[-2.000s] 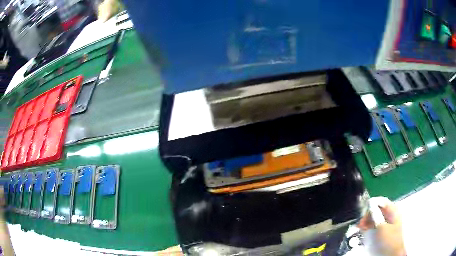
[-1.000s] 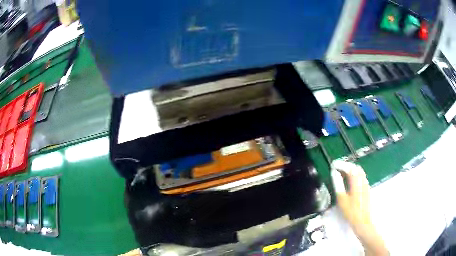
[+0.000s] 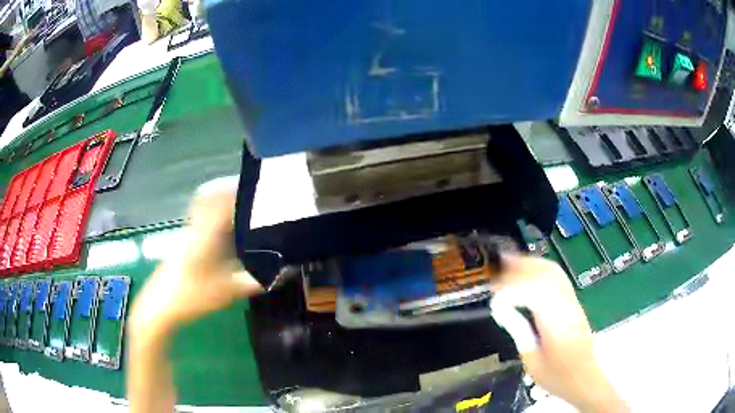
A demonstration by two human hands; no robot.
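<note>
A phone middle frame with a blue patch (image 3: 383, 278) is tilted in the press mouth, partly off the orange-brown fixture (image 3: 320, 298) and over its front edge. My right hand (image 3: 544, 319), with white finger cots, grips the frame's right end. My left hand (image 3: 189, 278) is raised and blurred at the left side of the press, thumb and fingers apart, holding nothing visible. The grey press head (image 3: 403, 171) is above the fixture, inside the black surround.
The blue press head housing (image 3: 395, 73) fills the top. Rows of frames lie on the green surface at left (image 3: 111, 321) and right (image 3: 624, 230). A red tray (image 3: 52, 202) is at left, a black tray (image 3: 633, 145) and lit control panel (image 3: 645, 60) at right.
My right hand has moved from beside the press to the frame and shifted it forward off the fixture. My left hand has come up at the left of the press.
</note>
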